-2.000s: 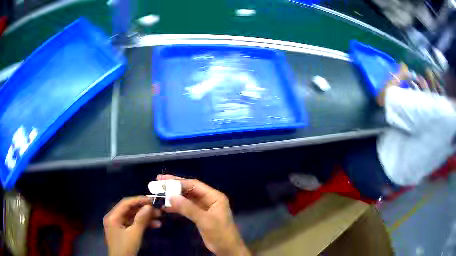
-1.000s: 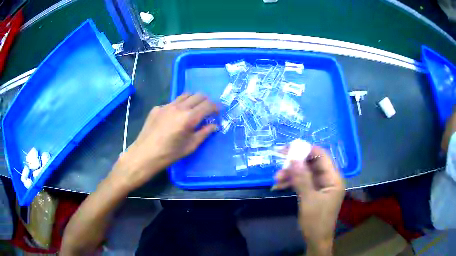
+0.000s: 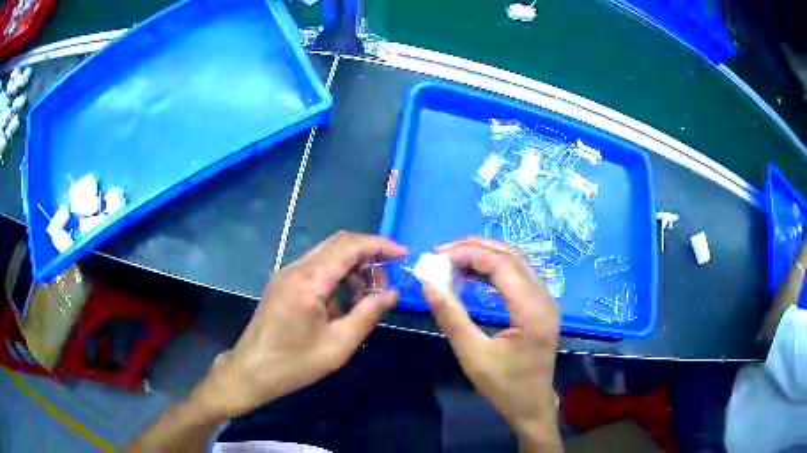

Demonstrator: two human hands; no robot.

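My right hand point(image 3: 504, 310) holds a white plastic housing point(image 3: 434, 269) between thumb and fingertips, over the near-left edge of the right tray point(image 3: 650, 265). My left hand point(image 3: 323, 305) is just left of it and pinches a small clear plastic part point(image 3: 377, 276), seen mostly as bright edges. The clear part and the housing are close together; whether they touch is hard to tell. Clear plastic covers point(image 3: 531, 190) lie piled in the right tray, with thin clear outlines point(image 3: 615, 305) near its right corner.
The left tray point(image 3: 195, 88) holds several white units point(image 3: 85, 196). A white T-shaped piece point(image 3: 667, 218) and white block point(image 3: 701, 248) lie right of the right tray. White pieces point(image 3: 9, 106) are at far left. A white piece point(image 3: 522, 11) is on the green belt. A person's sleeve point(image 3: 779, 380) is at right.
My left hand has come out of the right tray with a clear part. My right hand has brought the white housing left, beside it. The view has shifted, so the trays appear further right.
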